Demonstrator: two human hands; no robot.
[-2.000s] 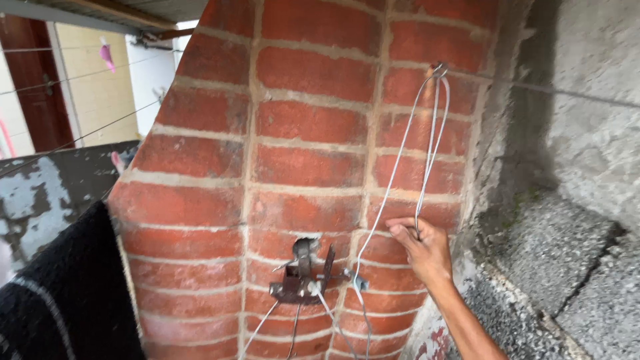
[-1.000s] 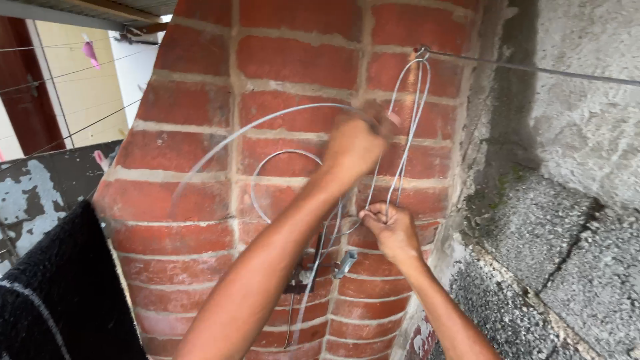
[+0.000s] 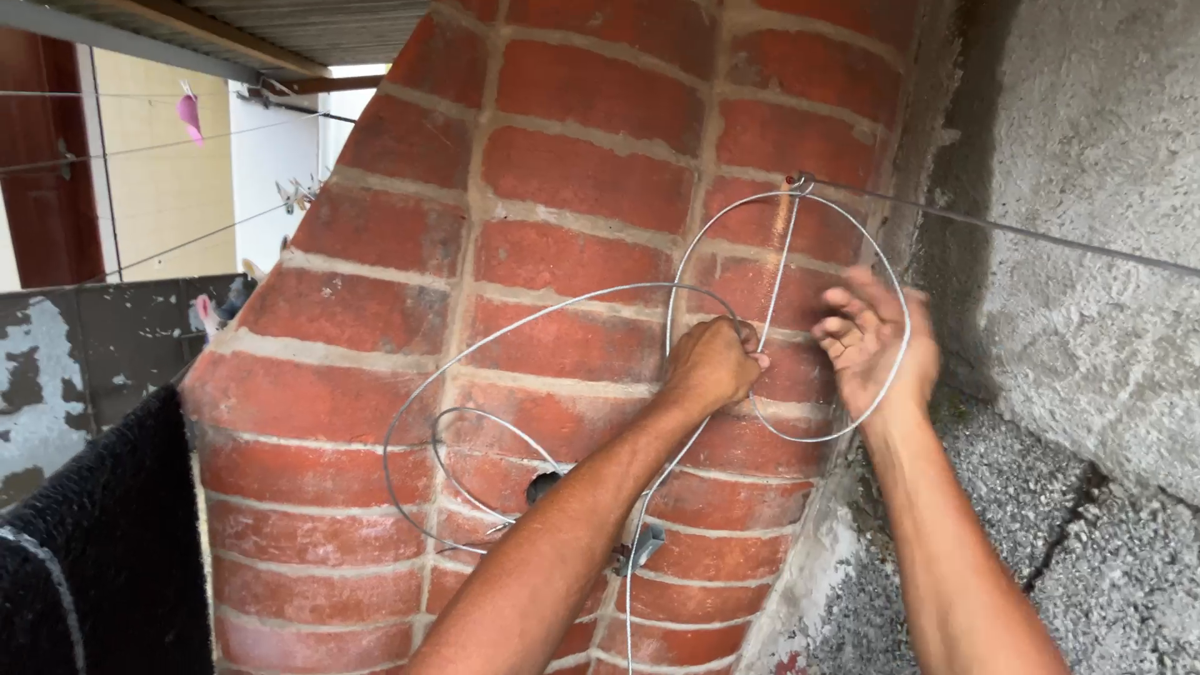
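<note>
My left hand (image 3: 717, 364) pinches a thin metal wire cable (image 3: 562, 302) in front of the brick wall; loops of the cable spread to the left and down. On the right, my right hand (image 3: 877, 342) is blurred, its fingers apart and curled, just behind or beside a large loop of the cable; no firm hold on it shows. This loop hangs near a small metal hook (image 3: 802, 183) fixed in the brick. Below my left forearm, a small metal bracket or clamp (image 3: 645, 547) sits at the wall, partly hidden. A dark hole (image 3: 544, 486) shows beside the forearm.
A taut line (image 3: 1012, 225) runs from the hook to the right, past a rough concrete wall (image 3: 1106, 141). Grey blocks (image 3: 1106, 553) stand at lower right. A black cloth (image 3: 122, 534) hangs at lower left. Behind are clotheslines with a pink item (image 3: 189, 117) and clothespins (image 3: 295, 192).
My left hand, out of view two seconds ago, came in and has moved right and down since one second ago. My right hand has left the lower cable strands and opened. The cable now forms wider loops.
</note>
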